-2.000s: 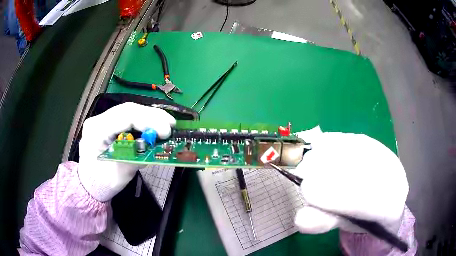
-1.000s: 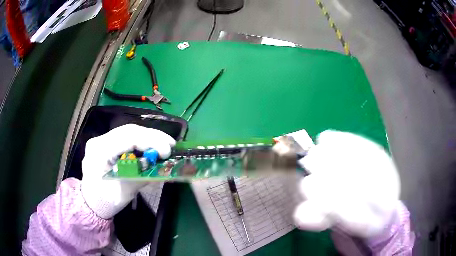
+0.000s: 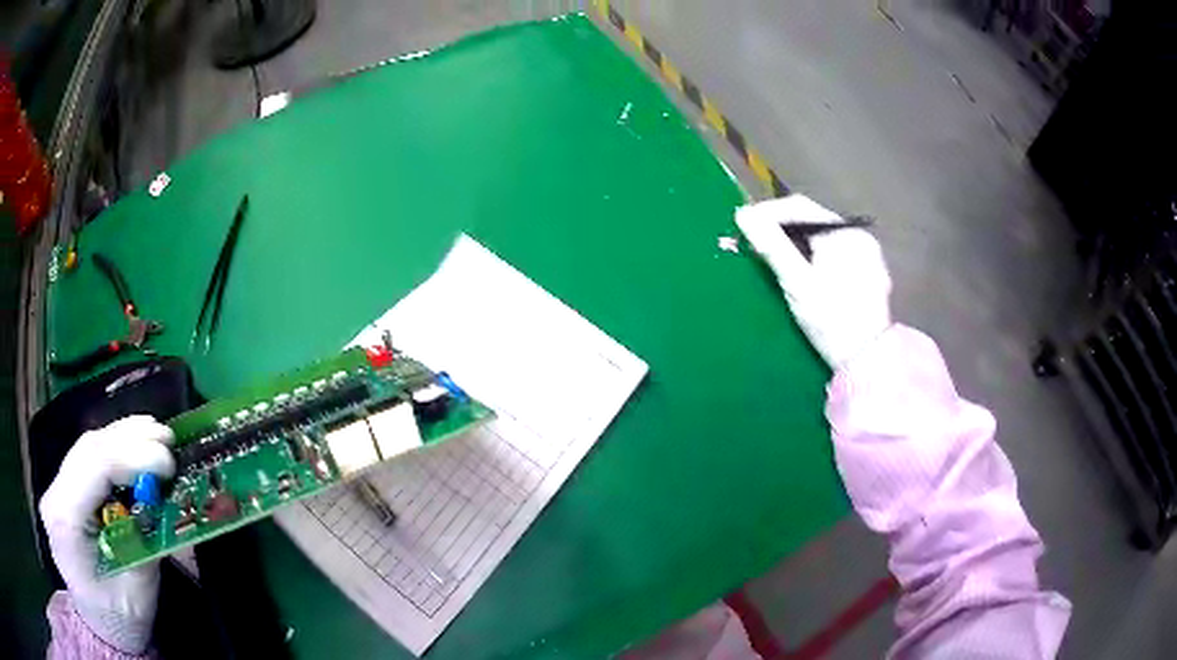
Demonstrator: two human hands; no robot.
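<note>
My gloved left hand holds the left end of a green circuit board, component side showing, tilted above the mat. The board bears a green terminal block, blue and red parts, a black connector row and two white blocks. My gloved right hand is at the mat's right edge, away from the board, gripping dark pointed tweezers. A small whitish piece is beside its fingertips. A gridded record sheet lies partly behind the board, with a pen on it, partly hidden.
Cutters with black-and-orange handles and a second pair of tweezers lie at the left of the green mat. A black tray is behind my left hand. A dark rack stands on the floor at right.
The view has swung right. My right hand has moved from the board out to the mat's right edge. The red-arrow label seen earlier on the board's block no longer shows there.
</note>
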